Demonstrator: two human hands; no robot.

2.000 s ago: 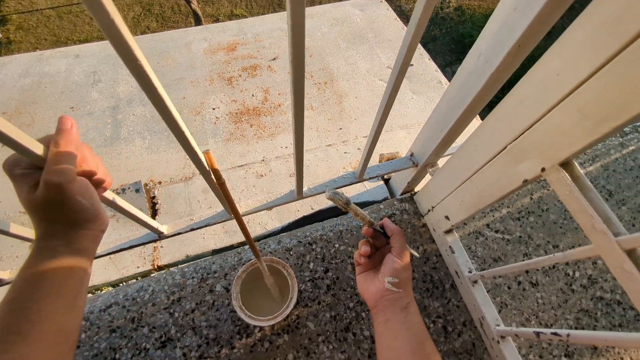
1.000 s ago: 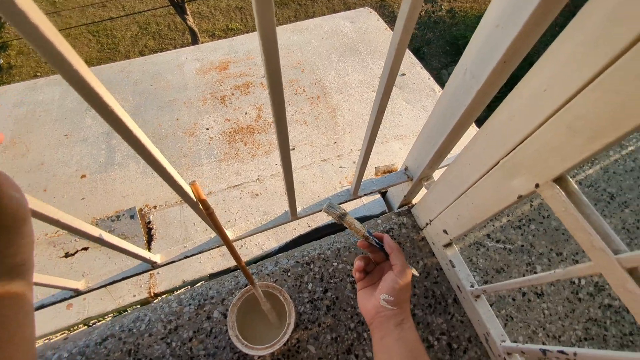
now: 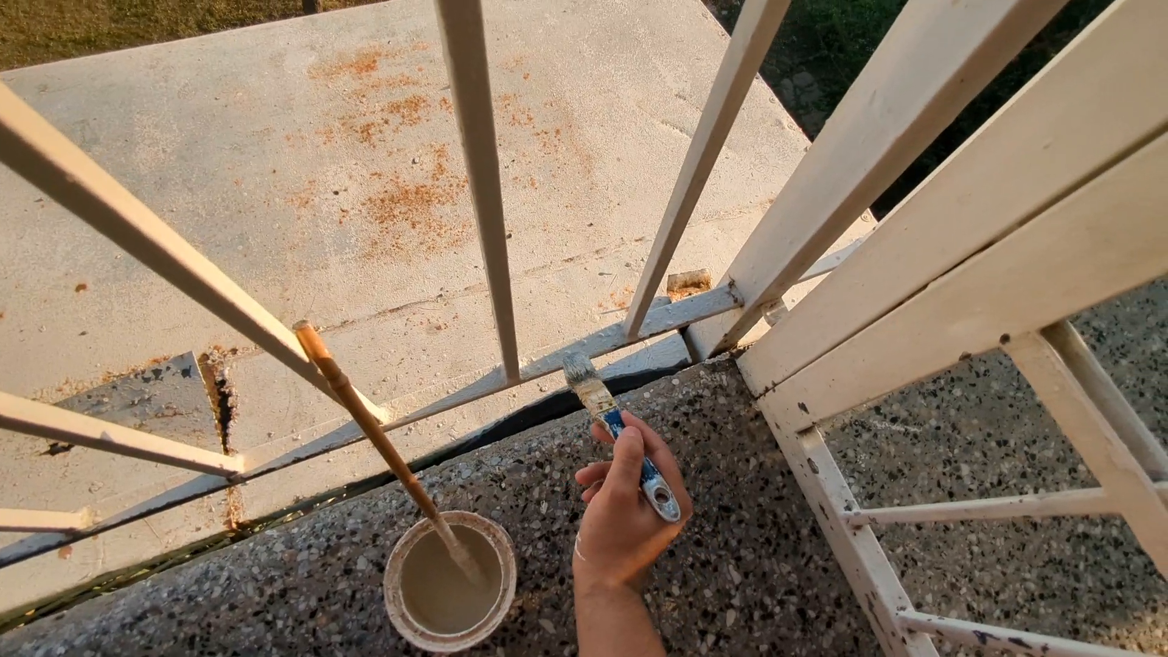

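My right hand (image 3: 630, 502) grips a paintbrush (image 3: 643, 465) by its blue handle, at the lower middle of the view. The bristles, pale with paint, are at the near side of the railing's bottom rail (image 3: 593, 347); whether they touch it I cannot tell. Left of the hand, a round tub (image 3: 394, 598) holds thin, greyish paint. A bamboo stick (image 3: 370, 424) stands tilted in the tub, its upper end near a slanting baluster (image 3: 182, 242). My left hand is out of view.
White balusters and a thick post (image 3: 876, 119) rise beyond the brush. A white panelled frame with crossbars (image 3: 985, 506) borders the right side. Speckled terrazzo floor (image 3: 310, 593) lies underneath. Outside the railing is a pale slab (image 3: 584, 192) with rust-coloured patches, with grass beyond.
My left hand, on a baluster two seconds ago, has gone out of view at the left. My right hand has turned, and the brush now slants up to the left with its handle end showing.
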